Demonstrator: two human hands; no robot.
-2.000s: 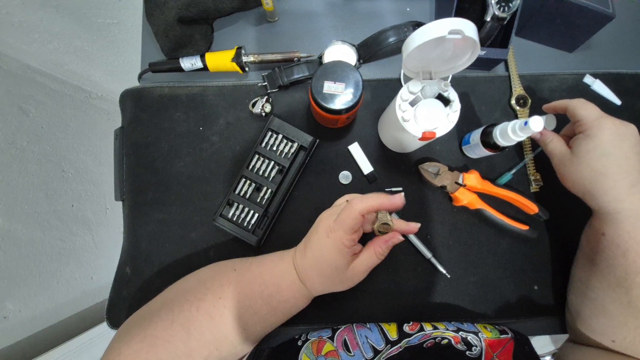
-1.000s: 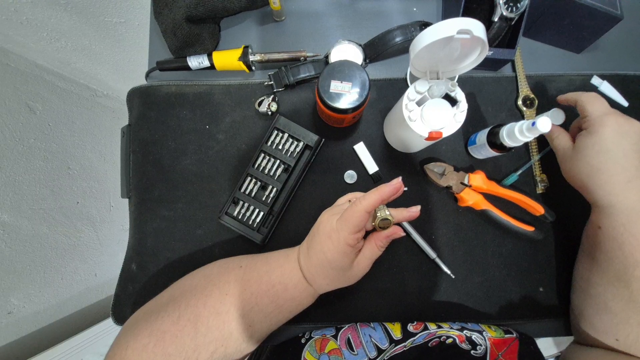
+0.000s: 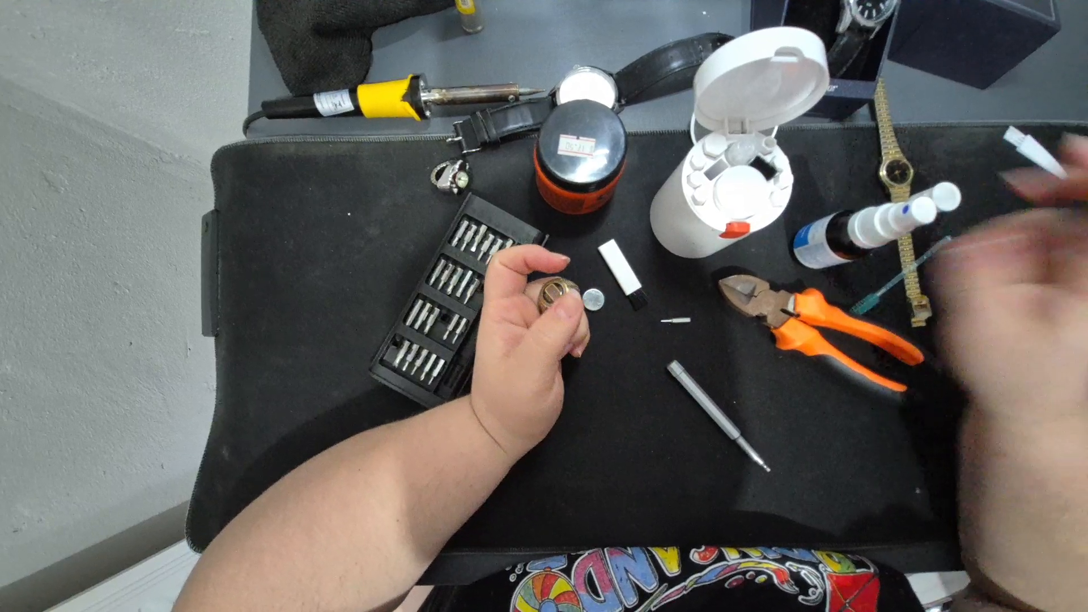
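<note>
A gold-coloured ring [image 3: 557,293] is in my left hand [image 3: 531,344], between thumb and curled fingers, over the right edge of the screwdriver bit case [image 3: 459,306]. Blurred at the right edge, my right hand [image 3: 1020,297] is near a small white nozzle cap [image 3: 1034,151]; whether it holds anything is not clear. Between the hands lie a white-handled small brush [image 3: 621,268], a round silver disc [image 3: 593,299], a loose bit [image 3: 677,320], a grey precision screwdriver [image 3: 718,415] and orange-handled pliers [image 3: 816,327].
A white lidded container [image 3: 693,212], a black-lidded red jar [image 3: 580,161], a spray bottle [image 3: 837,238] and a gold watch [image 3: 895,174] stand or lie beyond. Farther back are a soldering iron [image 3: 391,98], a black-strapped watch [image 3: 586,85], a dark cloth [image 3: 314,38] and dark boxes [image 3: 973,38]. A ring-like piece [image 3: 450,177] lies nearby.
My left hand has moved left from beside the screwdriver to the bit case, and its fingers have curled around the ring. My right hand has moved away from the spray bottle and blurs.
</note>
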